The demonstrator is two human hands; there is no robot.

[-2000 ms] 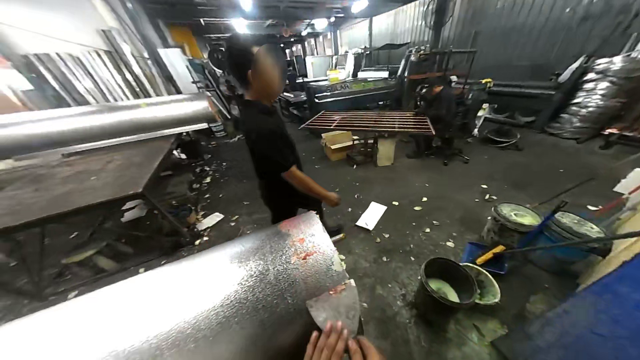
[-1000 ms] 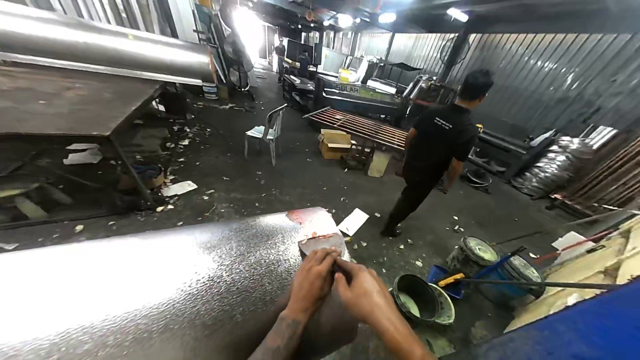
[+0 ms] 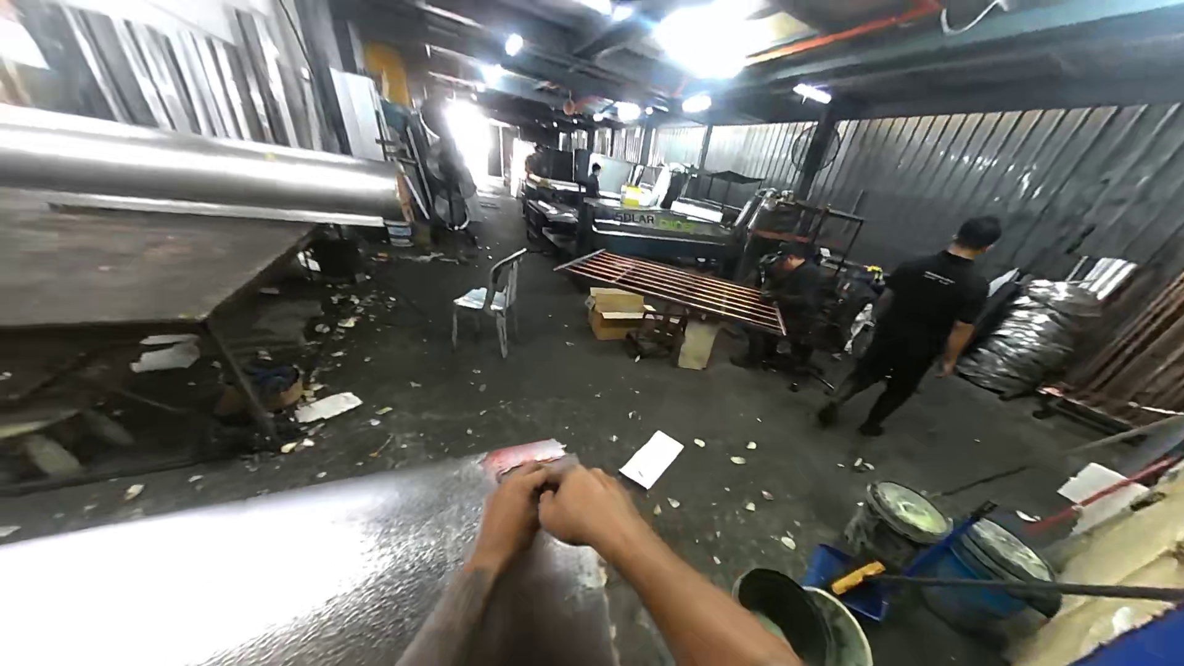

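Note:
A large shiny metal cylinder point(image 3: 305, 555) with a textured surface lies in front of me, with a reddish and whitish patch point(image 3: 523, 455) near its right end. My left hand point(image 3: 518, 509) and my right hand point(image 3: 587, 504) are close together over that end, just below the patch. Both have curled fingers around a grey sheet piece point(image 3: 561, 462), mostly hidden under them and pressed on the cylinder. The ends of the fingers are out of sight.
Buckets point(image 3: 906, 513) and a blue dustpan point(image 3: 837, 573) stand at the lower right. A metal table point(image 3: 139, 268) bears another metal cylinder point(image 3: 203, 176) at the left. A chair point(image 3: 495, 301), a rack of rods point(image 3: 680, 291), a cardboard box point(image 3: 615, 313) and a walking person point(image 3: 925, 314) are further off.
Two seconds ago my hand lay flat on the grey piece; now both hands are curled around it. The person in black has walked away to the right.

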